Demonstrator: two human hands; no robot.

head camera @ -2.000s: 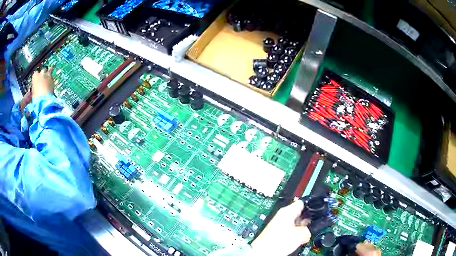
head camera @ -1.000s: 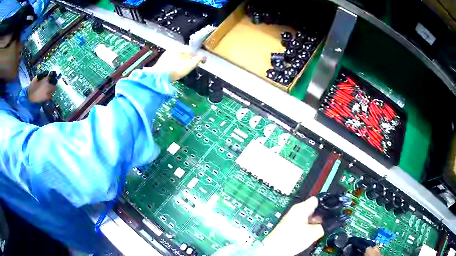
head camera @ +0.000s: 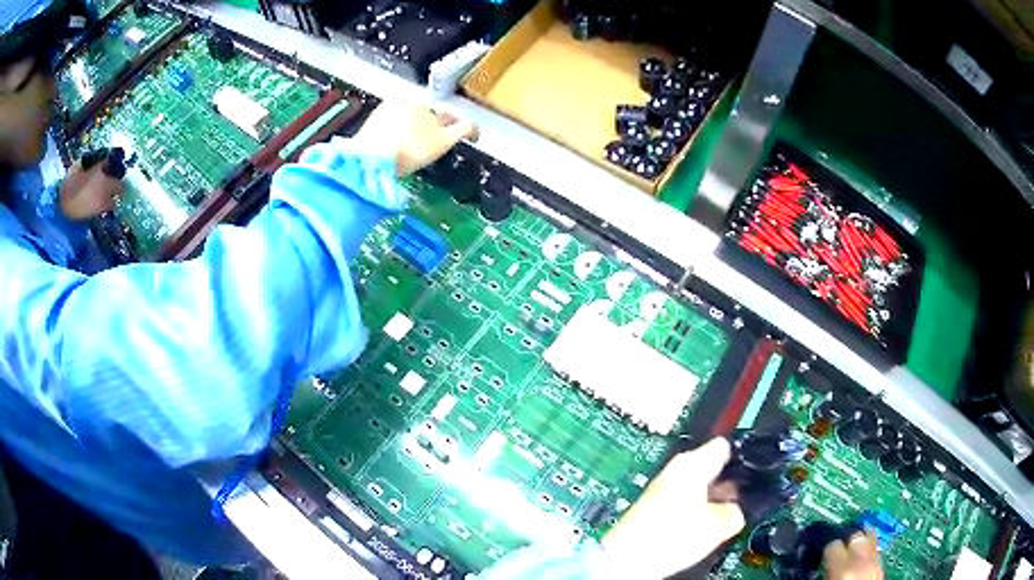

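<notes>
My left hand [head camera: 678, 512] comes in from the bottom edge and holds a cluster of dark black capacitors [head camera: 762, 462] over the left end of the right-hand green circuit board [head camera: 947, 482]. My right hand [head camera: 853, 555] is small and cut off by the bottom edge. Black shapes cover or touch its fingertips; I cannot tell whether they are finger cots or parts it grips. A black cylinder [head camera: 776, 537] sits between my hands. Black capacitors [head camera: 867, 431] stand in a row along this board's far edge.
A co-worker's blue sleeve [head camera: 215, 329] crosses the middle board [head camera: 488, 374], which bears a white block component [head camera: 624, 368]. Beyond the metal rail are a cardboard tray [head camera: 556, 91] of black capacitors and a black tray of red leads [head camera: 828, 244]. More boards lie at left.
The co-worker's arm has swung in from the left across the middle board, its hand now at the rail. The view has shifted slightly. My hands stay over the right-hand board.
</notes>
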